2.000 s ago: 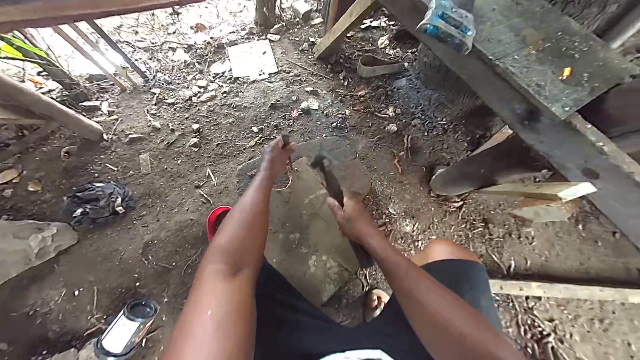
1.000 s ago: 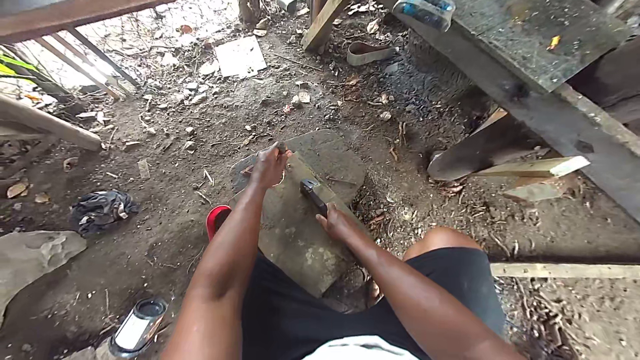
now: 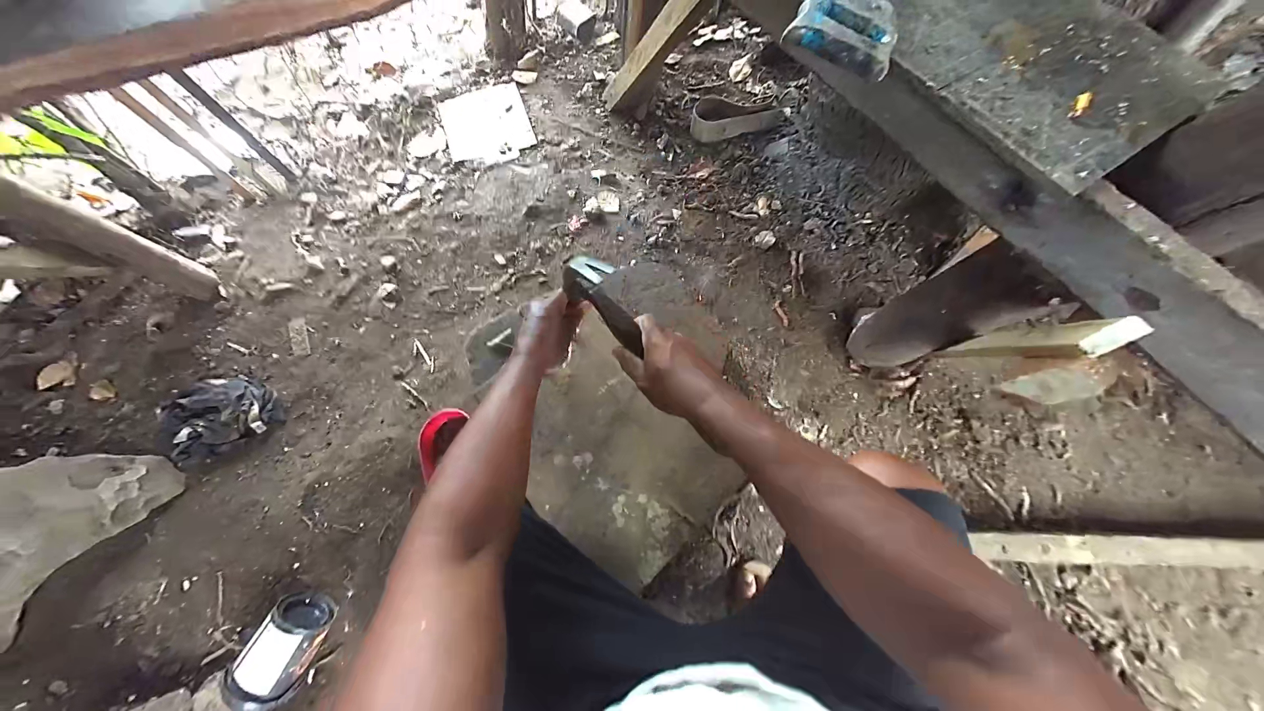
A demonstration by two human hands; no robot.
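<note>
My right hand [image 3: 671,370] grips the dark handle of a hammer [image 3: 614,314], whose metal head is up at the far end, close above my left hand. My left hand [image 3: 549,336] is closed near the hammer head; something small and dark seems to be in its fingers, but blur and the hammer hide what it is. Both hands are over a large flat stone slab [image 3: 622,474] between my legs. A rounded dark piece [image 3: 494,346] with a pale mark lies at the slab's left far edge, partly behind my left hand.
A wooden bench [image 3: 1047,89] bears a clear plastic container [image 3: 844,35] at upper right. A labelled container [image 3: 281,647] stands at lower left, near a rock [image 3: 69,518] and a crumpled black bag [image 3: 219,417]. A white square sheet [image 3: 487,123] lies on the dirt; timber [image 3: 1047,341] lies right.
The hammer has moved up and left from over the slab, so its head is now close to my left hand. My left hand stays beyond the slab's middle.
</note>
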